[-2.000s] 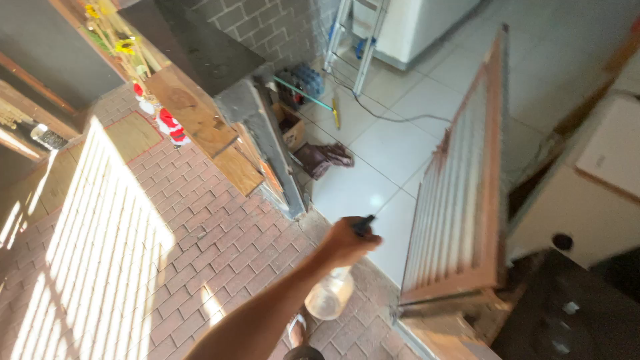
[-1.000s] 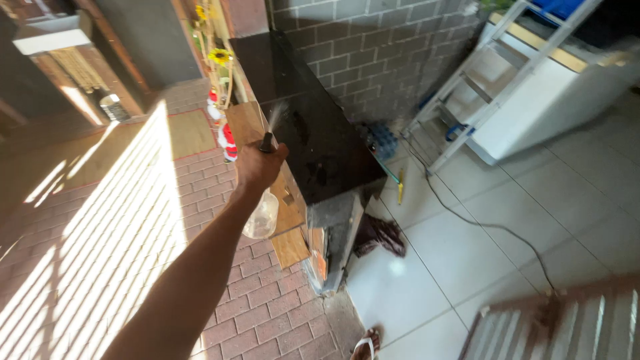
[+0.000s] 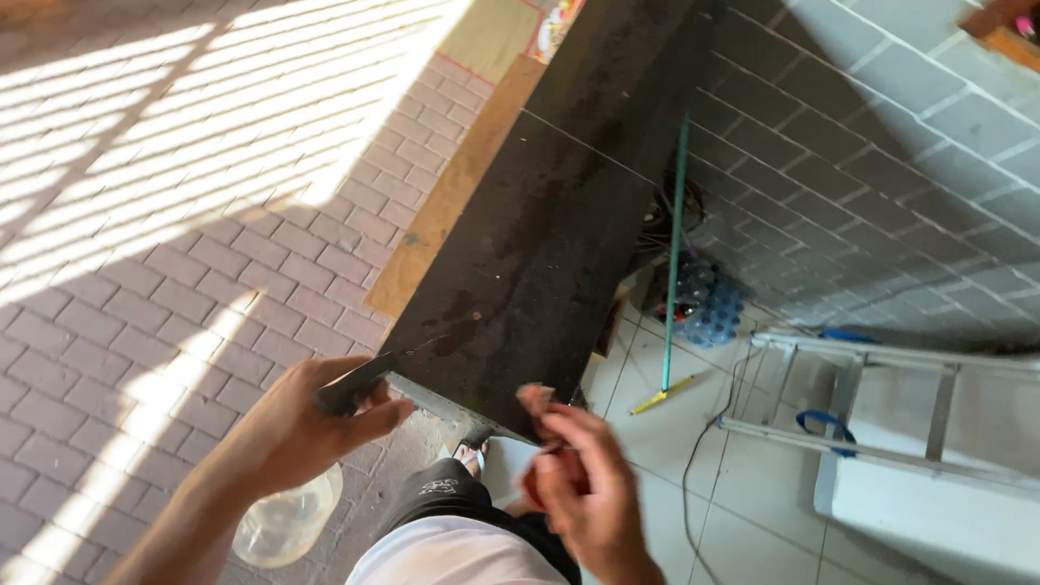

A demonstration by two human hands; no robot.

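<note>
My left hand (image 3: pixel 349 414) grips the dark head of a spray bottle at the near left corner of a dark countertop (image 3: pixel 520 236). The bottle's clear rounded body (image 3: pixel 288 520) shows below my wrist; its neck is hidden. My right hand (image 3: pixel 581 479) is raised near the countertop's near right end, its fingers bent and blurred; whether it holds anything small cannot be told. Darker, wet-looking patches and a few small specks mark the countertop, and a thin seam crosses it. A wooden board (image 3: pixel 455 187) runs along its left edge.
Right of the countertop, a green pole (image 3: pixel 677 252) leans down to a yellow end piece (image 3: pixel 660 396) on white tiles, near a bubble-textured blue item (image 3: pixel 711 313). An aluminium ladder (image 3: pixel 942 406) and a dark cable (image 3: pixel 691 487) are at the right. A grey block wall (image 3: pixel 877 171) stands behind.
The countertop now lies directly before me, and the view has turned and moved closer. My left hand is at its near corner rather than over its side, and my right hand has come into view.
</note>
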